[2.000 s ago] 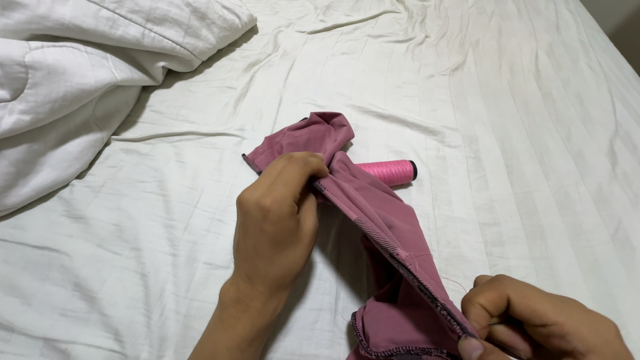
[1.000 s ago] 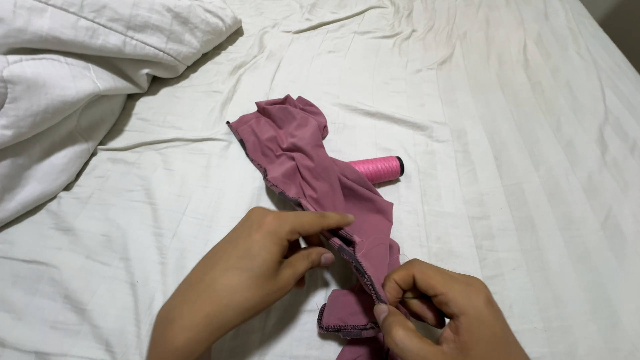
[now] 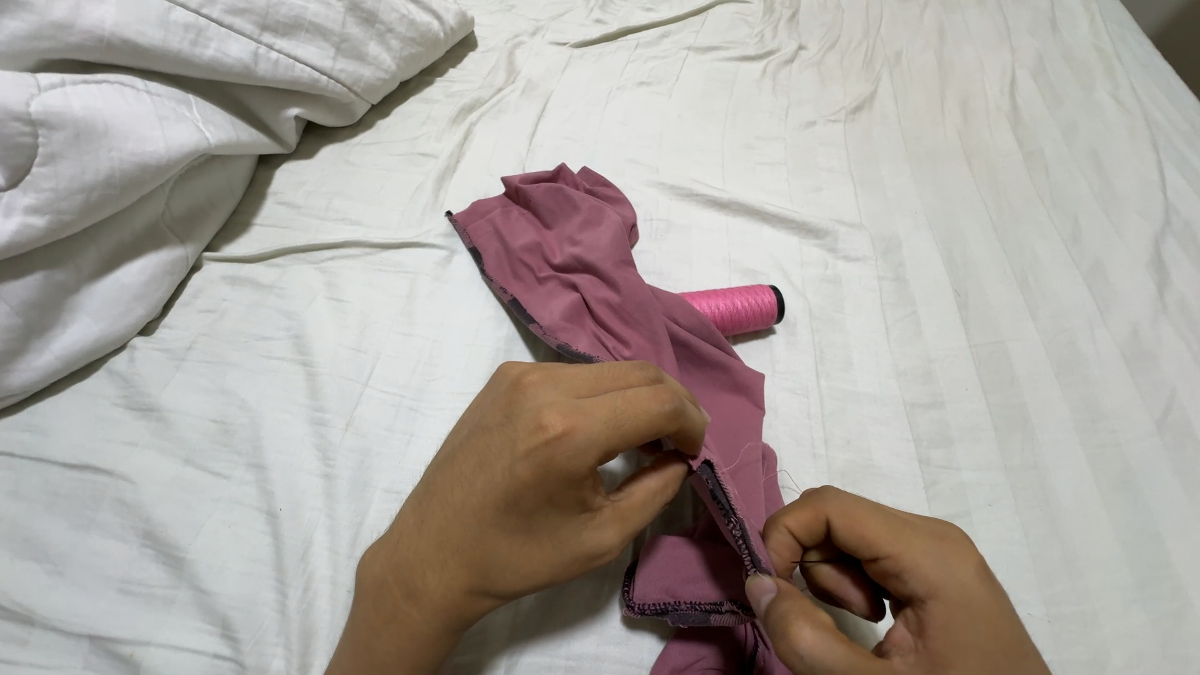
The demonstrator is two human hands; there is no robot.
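A mauve fabric garment [image 3: 600,272] with dark overlocked seams lies across the bed. My left hand [image 3: 562,469] pinches its seamed edge between thumb and index finger near the middle. Lower on the same edge, my right hand [image 3: 872,581] grips the seam between thumb and fingers. A thin dark sliver, perhaps a needle, shows at the right fingers; its full length is hidden. Fine loose thread [image 3: 750,459] loops over the cloth between the hands. Beyond them, a spool of pink thread [image 3: 736,309] with a black end lies on its side, partly covered by the garment.
A creased white bedsheet [image 3: 984,328] with faint stripes lies beneath everything. At the upper left is a bunched white quilt [image 3: 169,159]. The bed's edge shows at the top right corner.
My left hand has moved from the garment's upper part down to the middle of the seam. The hands are closer together than two seconds ago, and the upper cloth lies spread out.
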